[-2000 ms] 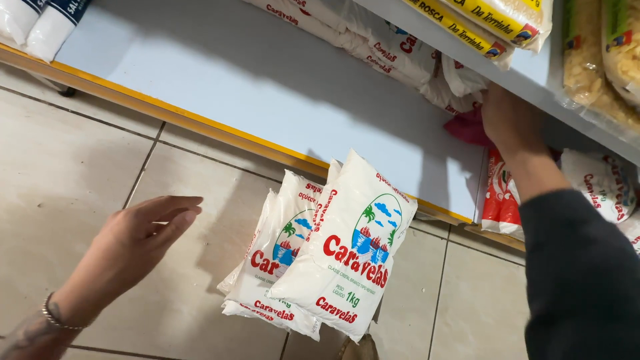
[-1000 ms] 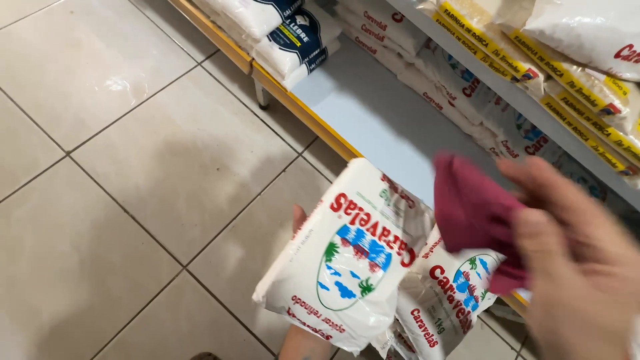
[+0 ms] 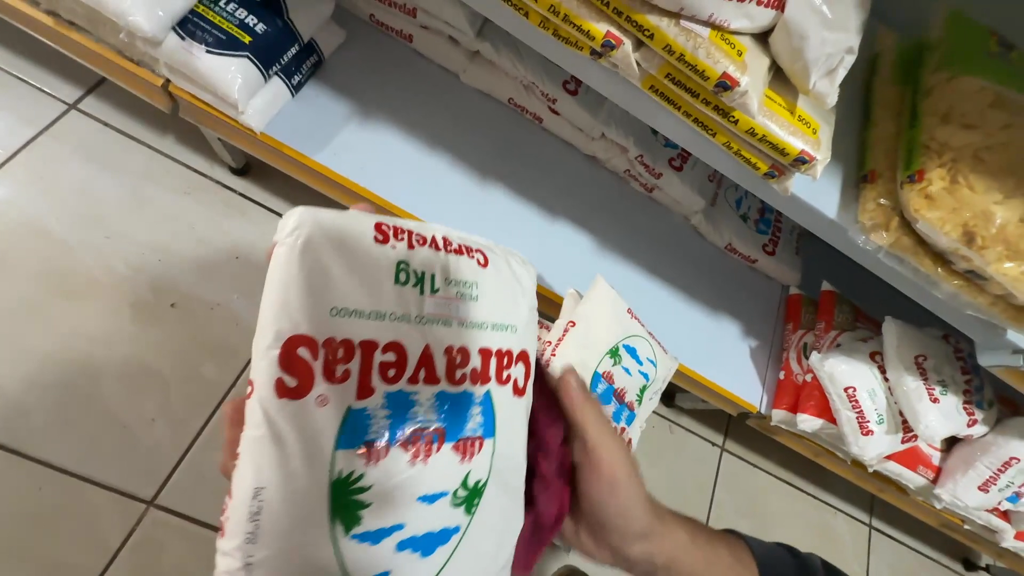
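Observation:
A white plastic bag of Caravelas sugar (image 3: 400, 336) fills the lower middle of the view, its print upside down. Mostly hidden behind it, my left hand (image 3: 234, 428) grips it, with fingertips showing at its left edge. My right hand (image 3: 604, 472) presses a dark pink cloth (image 3: 546, 480) against the bag's right side. Just beyond that hand, more Caravelas bags (image 3: 620, 360) stand in front of the shelf edge; what they rest on is hidden.
The pale bottom shelf (image 3: 480, 172) has a yellow front edge and a row of sugar bags (image 3: 560, 112) at its back. Salt bags (image 3: 240, 56) lie at its left, red and white packs (image 3: 872, 392) at its right. Breadcrumb bags (image 3: 704, 88) sit on the shelf above. Tiled floor (image 3: 120, 280) lies below.
My right hand with the cloth has come down from over the shelf to the side of the held bag. The bag in my left hand is raised and turned.

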